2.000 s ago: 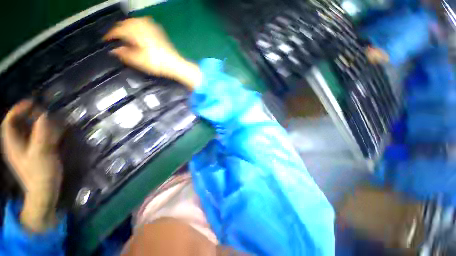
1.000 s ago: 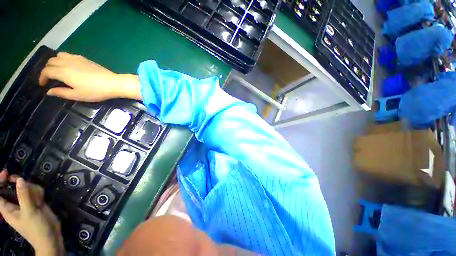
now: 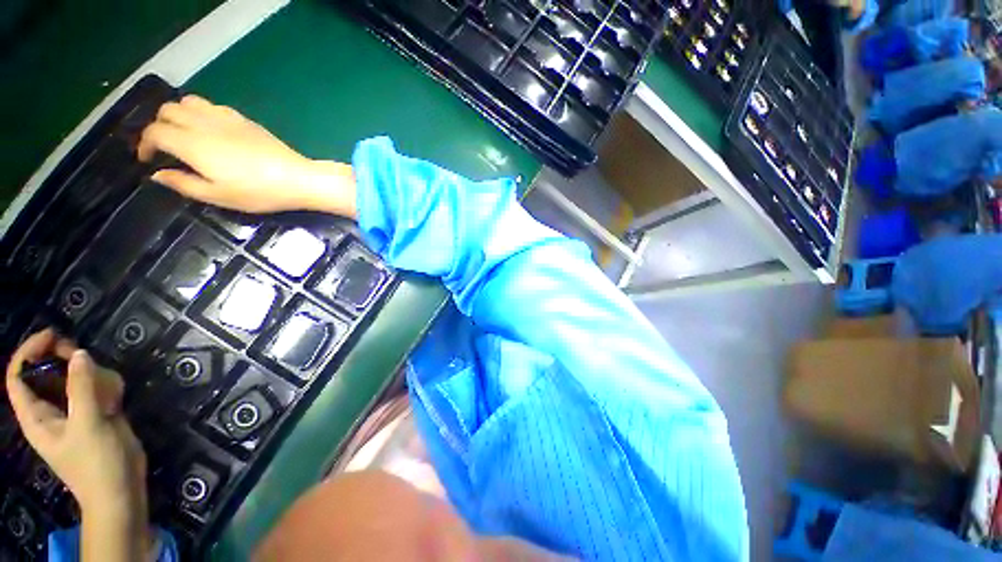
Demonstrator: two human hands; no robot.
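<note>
A black tray of square pockets lies at the left on the green mat. Several smartwatch bodies lie in it back up, with pale rings showing. Nearer its right edge, several units have bright white faces, and one pocket beside them looks dark. My right hand is over the tray's far part, fingers bent down and thumb apart; what is under the fingertips is hidden. My left hand is over the tray's left part, fingers and thumb curled around a dark area that I cannot tell from the tray.
Stacked black trays stand at the top on the green mat. Beyond a gap is another bench with a filled tray. A cardboard box is on the floor at right, near blue stools and people in blue smocks.
The blurred view has steadied and then shifted, so the tray sits slightly farther right. My right hand stays over the far part. My left hand's fingers are now more fully in view.
</note>
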